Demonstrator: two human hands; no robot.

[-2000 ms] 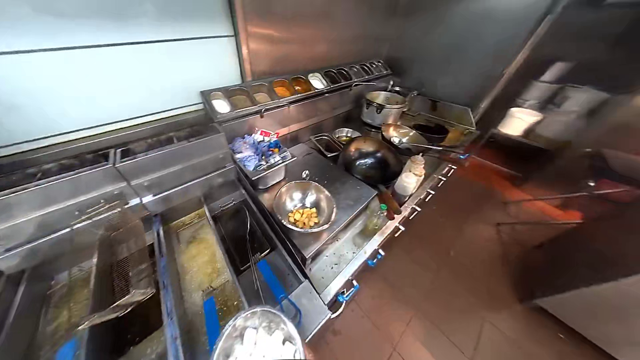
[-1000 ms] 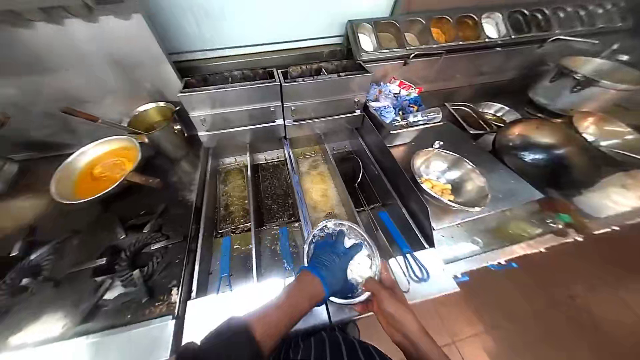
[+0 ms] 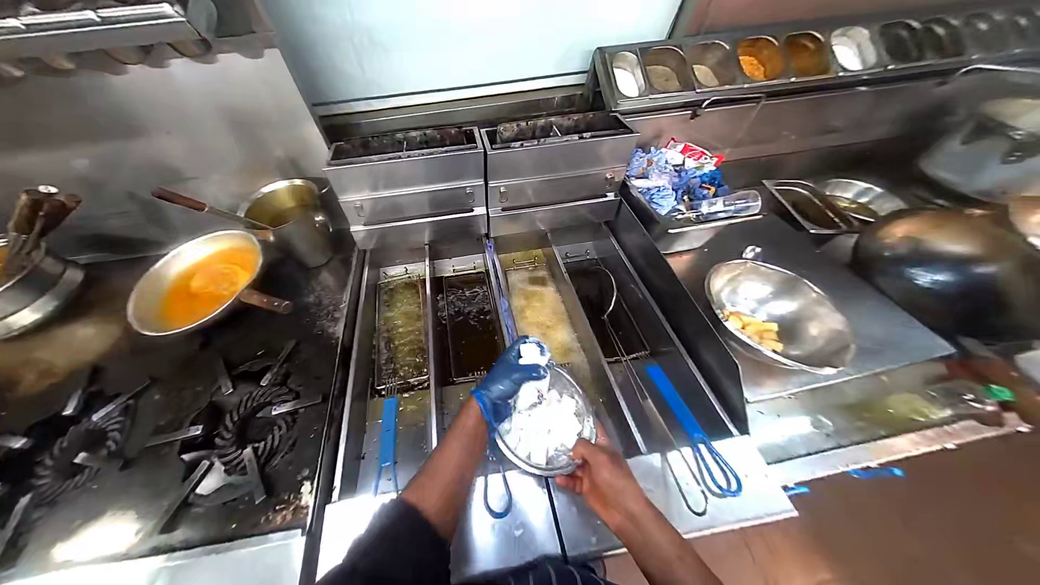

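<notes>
My left hand (image 3: 513,378), in a blue glove, has its fingers around a white-coated piece (image 3: 534,353) above the left rim of a metal bowl. White-coated pieces (image 3: 546,429) fill much of that bowl (image 3: 583,398). My bare right hand (image 3: 591,471) grips the bowl's lower right rim. The bowl is tilted in front of the deep fryer, just below the well of bubbling yellow oil (image 3: 540,305). Darker oil (image 3: 467,321) lies in the well to its left.
Blue-handled fryer baskets (image 3: 390,431) and a wire strainer (image 3: 621,341) rest in the fryer. To the left are a pan of orange sauce (image 3: 203,284) and burners (image 3: 252,431). At right are a bowl with fried pieces (image 3: 780,313), a wok (image 3: 951,264) and seasoning tins (image 3: 760,58).
My gloved left hand was down inside the bowl a second ago; it is now at the rim holding a coated piece. The view has swung left since the first frame.
</notes>
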